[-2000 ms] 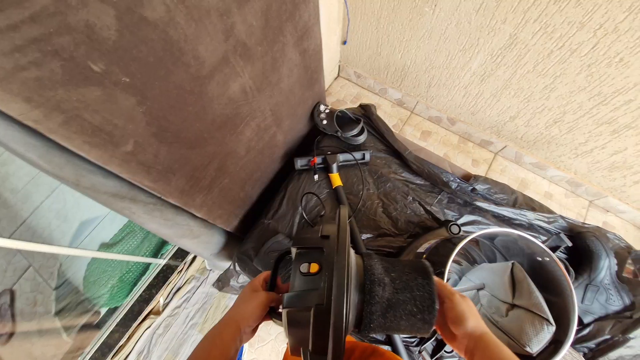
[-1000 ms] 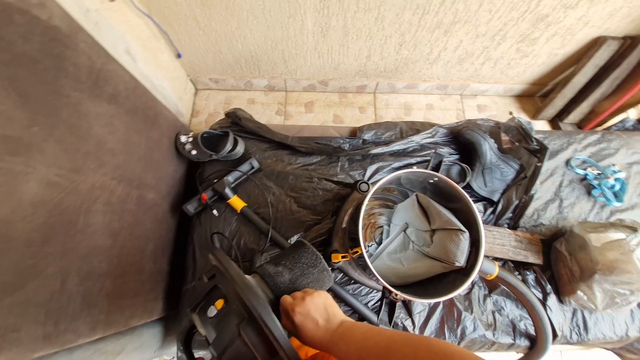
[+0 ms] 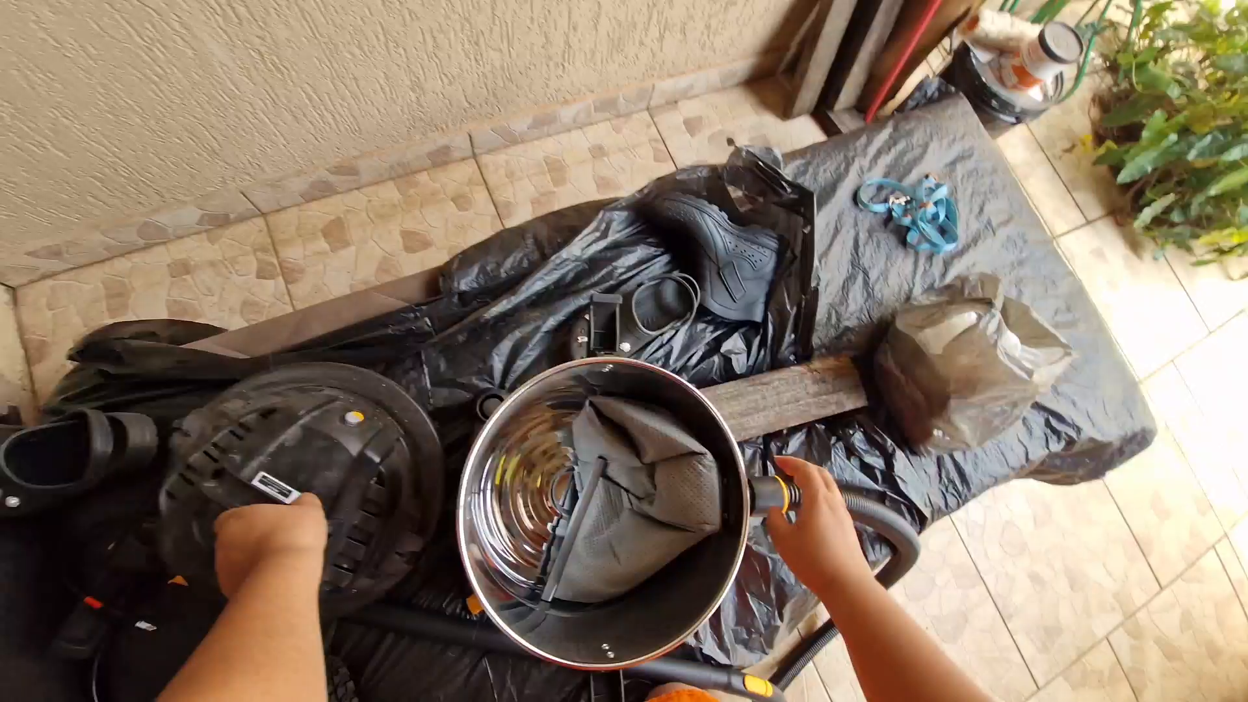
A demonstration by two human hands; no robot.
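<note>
My left hand grips the handle on top of the black vacuum cleaner motor head, which rests on the black plastic sheeting. Right of it stands the vacuum's open metal drum, with a gray fabric filter bag inside. My right hand is at the hose connector on the drum's right side, thumb and fingers around it; how firmly they hold is unclear. From there the ribbed hose curves away to the right. A black tube with a yellow part lies below the drum.
Black clogs lie at the left edge and more rubber footwear behind the drum. A wooden board, a filled plastic bag and a blue strap are on the right. Behind runs a textured wall; plants stand top right.
The motor head, held up in both hands two seconds ago, now rests left of the drum. My right hand has moved from the black foam filter to the hose connector. The view has swung right.
</note>
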